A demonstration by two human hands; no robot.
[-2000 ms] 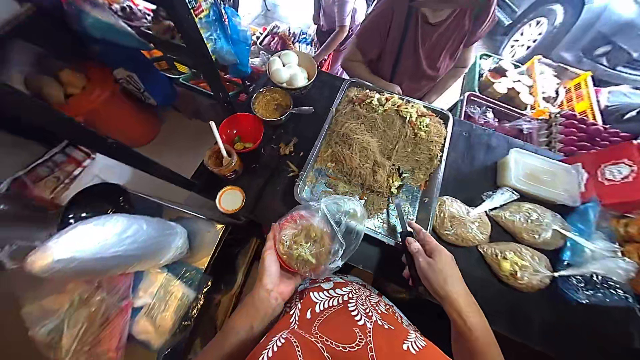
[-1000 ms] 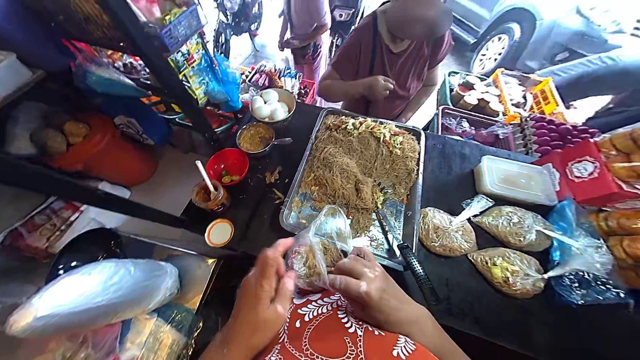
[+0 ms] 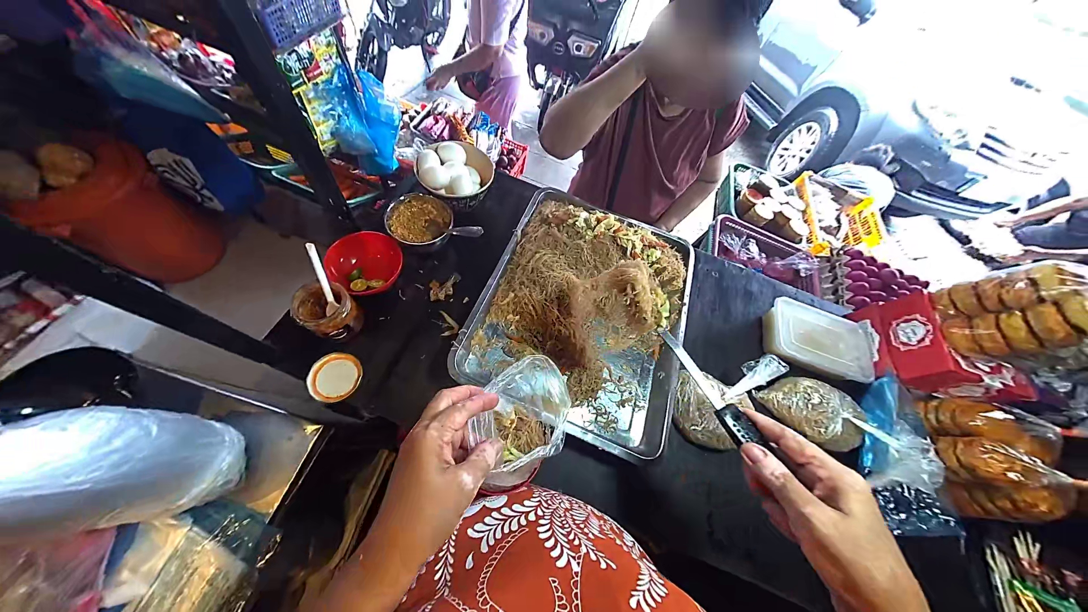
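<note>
My left hand point(image 3: 446, 455) grips the rim of a clear plastic bag point(image 3: 523, 408) partly filled with noodles, a red rim showing beneath it. My right hand point(image 3: 816, 493) holds a serving utensil point(image 3: 701, 378) by its black handle. Its far end meets a raised clump of thin brown noodles point(image 3: 625, 297) over the metal tray point(image 3: 665, 425). More noodles and chopped vegetables cover much of the tray, whose near part shows bare metal. Tied bags of noodles point(image 3: 807, 412) lie to the tray's right.
Left of the tray stand a red bowl point(image 3: 364, 262), a jar with a spoon point(image 3: 327, 313), a lid point(image 3: 334, 377), a metal bowl of brown crumbs point(image 3: 418, 219) and a bowl of eggs point(image 3: 455, 174). A lidded container point(image 3: 818, 338) is at right. A person point(image 3: 650, 144) stands across the table.
My right hand has left the bag and taken up the utensil, which lay on the tray's edge a second ago. Noodles are now raised on it. The person opposite has lifted a hand to the head.
</note>
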